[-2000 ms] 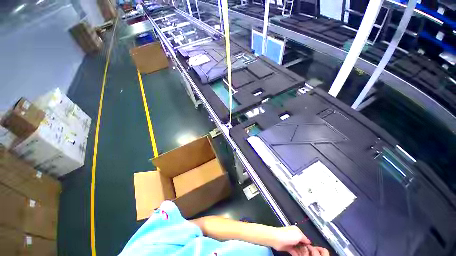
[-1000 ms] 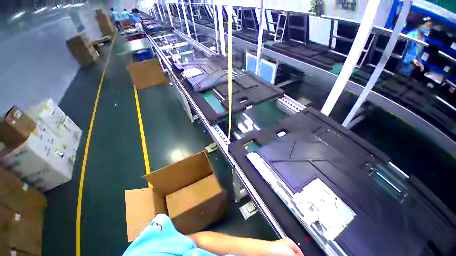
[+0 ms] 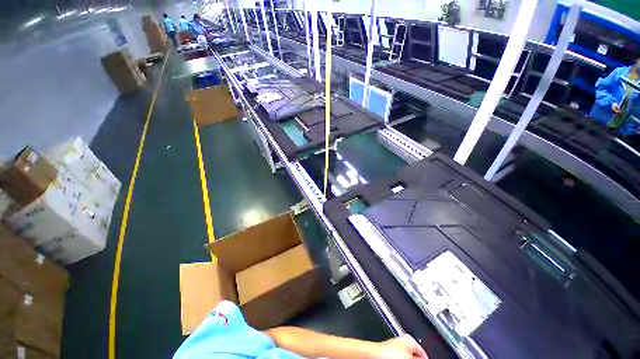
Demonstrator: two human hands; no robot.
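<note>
A large dark TV back cover (image 3: 449,210) lies on a black padded pallet on the conveyor, ahead and to the right. A white-silver plate (image 3: 456,293) and a silver-white metal strip (image 3: 382,242) show at its near left side. My left hand (image 3: 407,348) is at the bottom edge, by the conveyor's near rail, with its fingers cut off. Whether it holds anything is hidden. My left forearm and light blue sleeve cross the bottom. My right hand is not in view.
An open brown carton (image 3: 270,270) stands on the floor left of the conveyor rail (image 3: 351,266). A yellow line (image 3: 328,105) hangs over the rail. Another panel (image 3: 291,98) lies farther along. White and brown cartons (image 3: 70,203) stand at left. A person (image 3: 614,95) stands at far right.
The farther panel and pallet have moved away along the conveyor, widening the gap to the near one. My left hand has dropped lower and lies partly out of view. A person shows at right.
</note>
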